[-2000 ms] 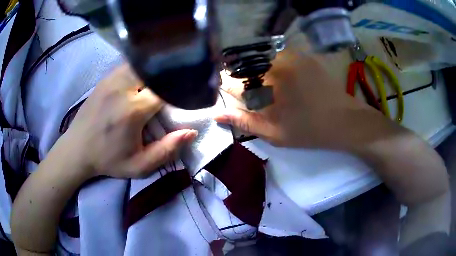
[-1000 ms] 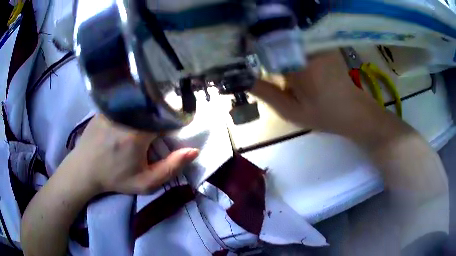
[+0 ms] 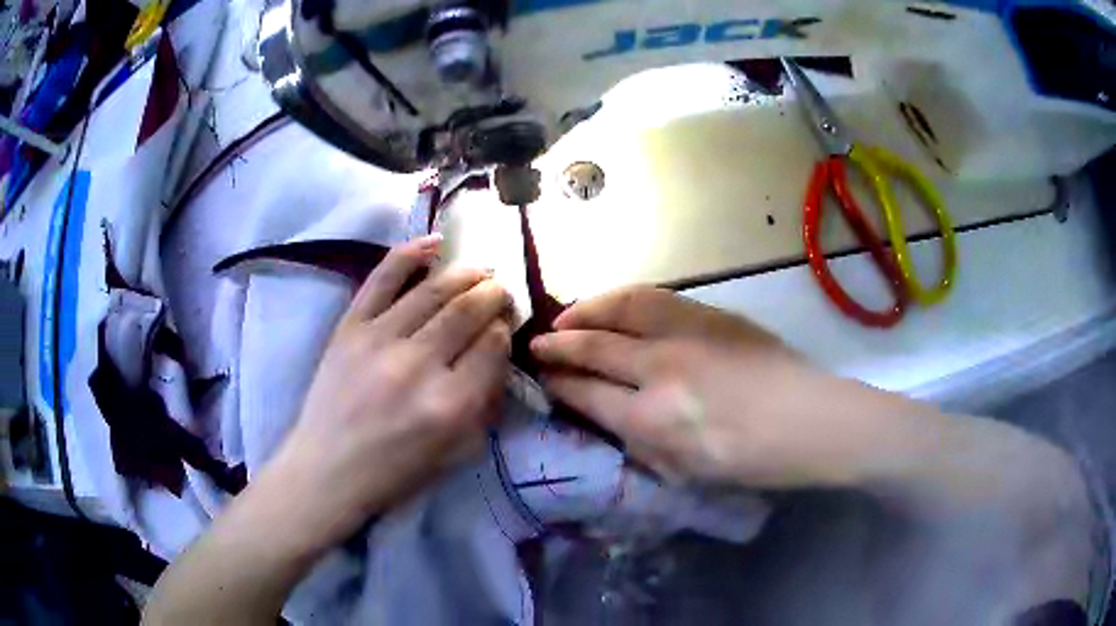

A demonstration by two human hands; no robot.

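Observation:
A small pale interfaced piece (image 3: 481, 232) with a dark maroon edge lies under the lit needle area of the sewing machine head (image 3: 685, 49). My left hand (image 3: 422, 355) lies on its left part with fingertips pressing it near the presser foot. My right hand (image 3: 661, 379) pinches the maroon edge (image 3: 534, 320) just right of my left fingertips. The needle tip is hidden by the machine parts and glare. The larger pale garment cloth (image 3: 294, 355) with maroon strips spreads left and below my hands.
Scissors (image 3: 836, 135) with one red-orange and one yellow handle lie on the bed right of the needle. A round metal disc (image 3: 583, 181) is set in the bed. The table's front edge (image 3: 979, 379) runs at right. More cloth and coloured items show at far left.
The view has shifted, showing more of the bed and the whole scissors. My right hand has come from beside the machine head down to the cloth edge. My left fingers now lie flatter on the piece.

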